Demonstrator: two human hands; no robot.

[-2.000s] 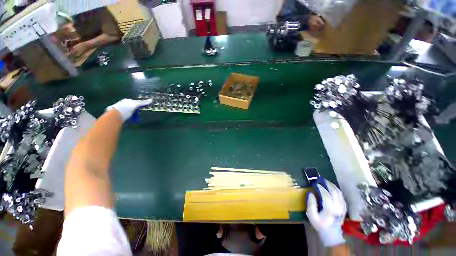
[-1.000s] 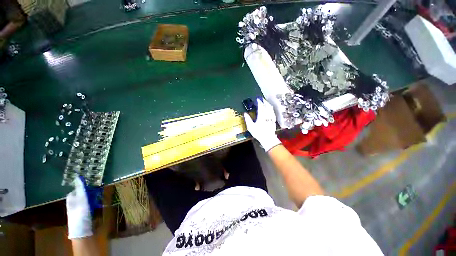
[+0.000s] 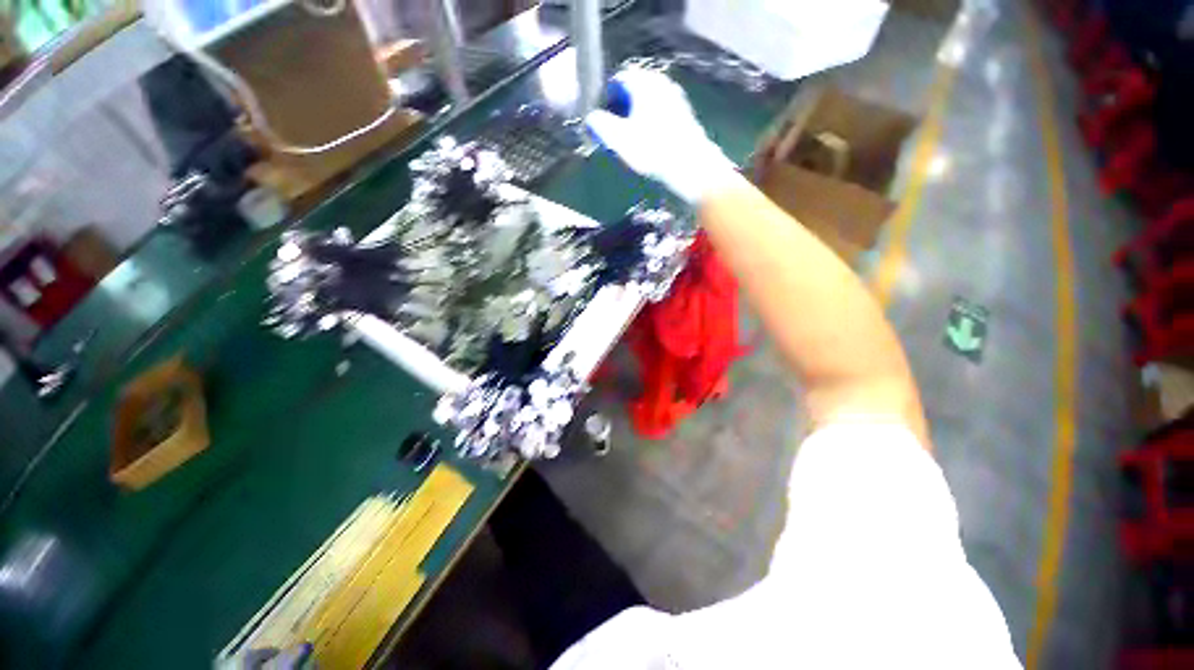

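Note:
My right hand (image 3: 655, 128), in a white glove with blue fingertips, reaches past the far side of a white tray (image 3: 406, 355). Its fingers are beside dark, grid-like panels (image 3: 524, 147) on the bench. Blur hides whether they grip anything. The tray holds a grey-green heap of wired boards (image 3: 491, 282), with silver-white round end parts clustered outward at its corners. A yellow board (image 3: 393, 563) and pale strips (image 3: 314, 576) lie at the bench edge. A small blurred grey-blue shape shows at the bottom edge; I cannot tell what it is. No left hand is clearly visible.
A small open carton (image 3: 159, 422) stands on the green bench at left. A black smartwatch-like object (image 3: 419, 452) lies near the tray. A metal post (image 3: 587, 52) rises beside my right hand. Red cloth (image 3: 687, 340) hangs below the bench edge, near a large open carton (image 3: 838, 164).
The view has swung right. My right hand has left the yellow board and reached out past the tray. My left hand and the panel beside it have left clear view.

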